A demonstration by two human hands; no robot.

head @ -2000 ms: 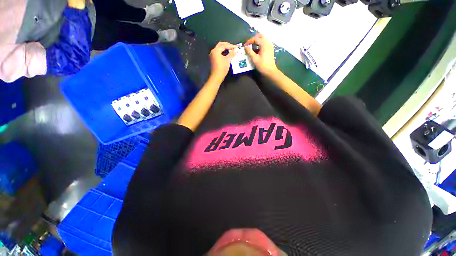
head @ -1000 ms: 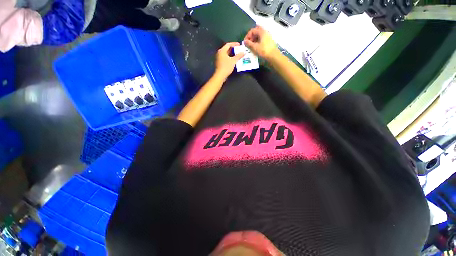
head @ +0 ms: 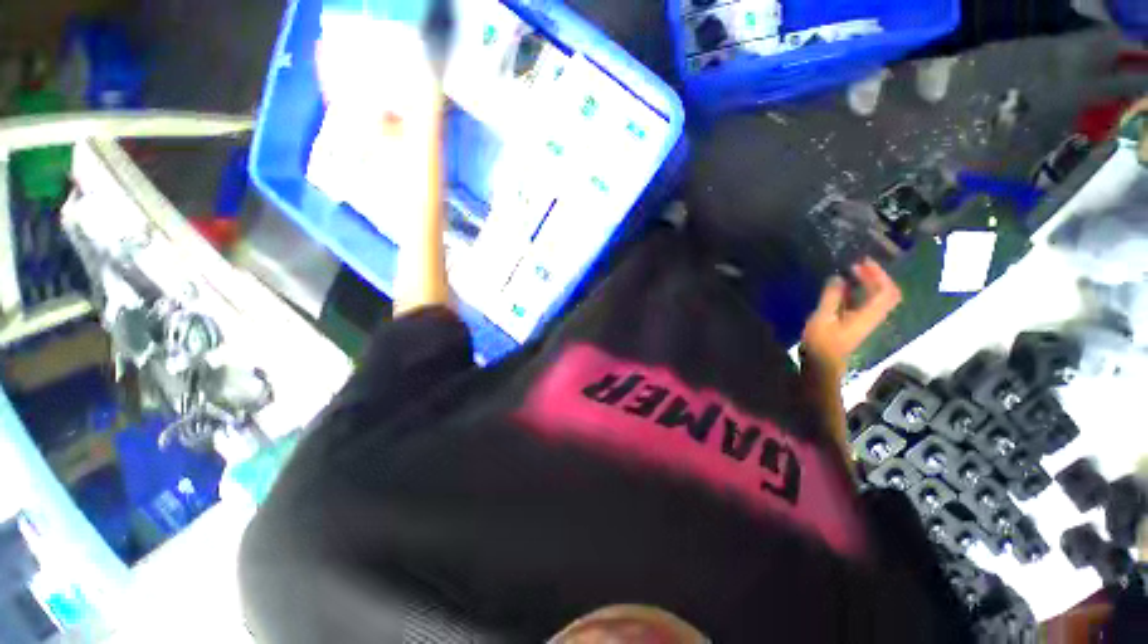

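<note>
My left forearm (head: 423,239) reaches over the large blue crate (head: 646,94). My left hand is washed out by glare, beside a dark blur near the top edge, so its hold cannot be told. White retail boxes (head: 573,151) with small teal prints stand packed in rows in this crate. My right hand (head: 852,317) is raised at the green bench edge, fingers apart and empty, just above the black devices (head: 932,459) massed on the white sheeting.
A second blue crate (head: 806,76) with boxes stands at the top. A white card (head: 968,260) lies on the green surface at right. A side bench with a heap of cables or loose parts (head: 189,352) is at the left. A dark object (head: 901,208) lies near the card.
The view has swung left. My hands have parted: the left arm now reaches over a packed crate, and the right hand has let go of the small white box.
</note>
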